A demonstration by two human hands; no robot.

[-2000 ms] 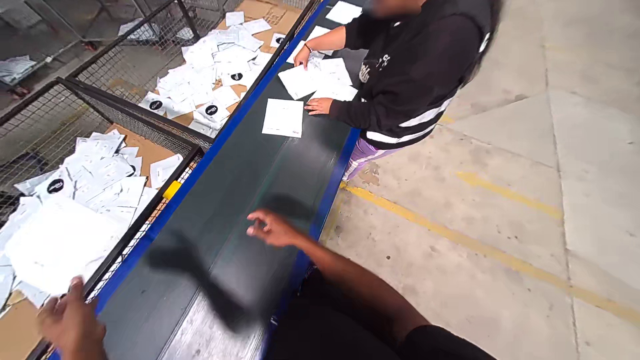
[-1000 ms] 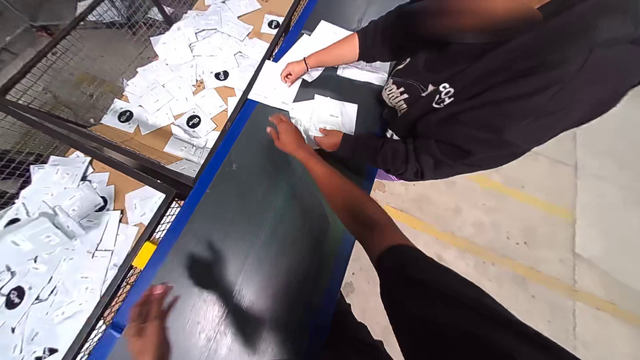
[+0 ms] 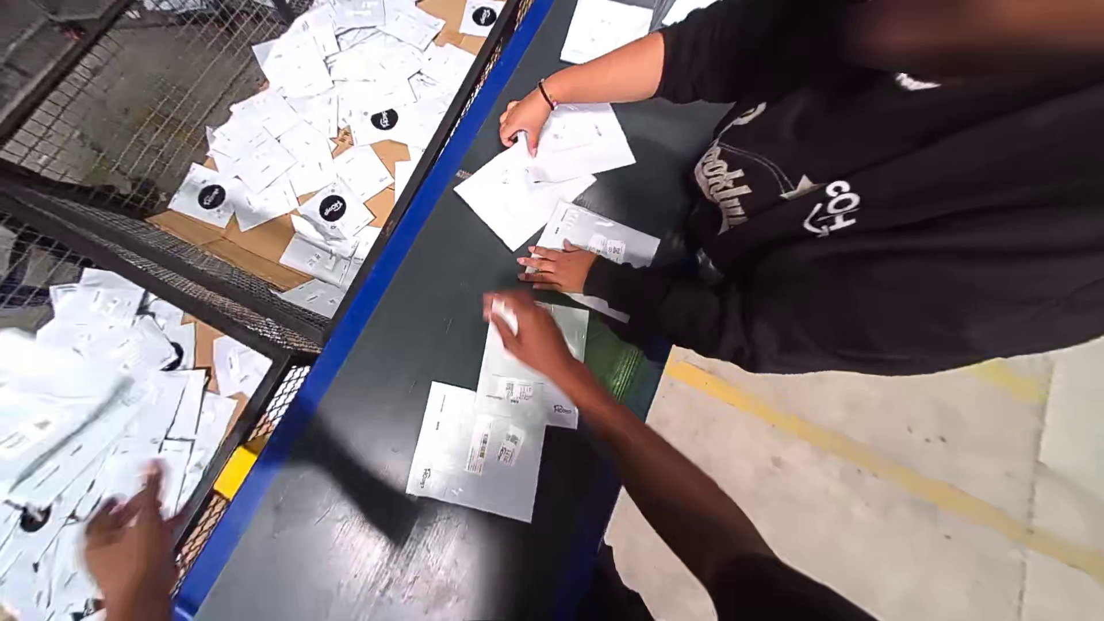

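Observation:
My right hand, blurred and with bent fingers, is over the upper end of a white mailer on the dark conveyor belt; whether it grips the mailer cannot be told. That mailer overlaps another white labelled mailer, nearer to me. At lower left, my left hand has its fingers apart and nothing in it, above the mailers in the near mesh cage. A co-worker's two hands rest on white mailers farther up the belt.
Across the blue belt edge stand mesh cages holding piles of white mailers on cardboard. A yellow piece sits on the near cage's rim. The co-worker in a dark sweatshirt stands close at right. Concrete floor bears yellow lines.
Two mailers now lie on the belt near me, where bare belt showed before. My right hand has moved back from beside the co-worker's hands. My left hand is now over the near cage.

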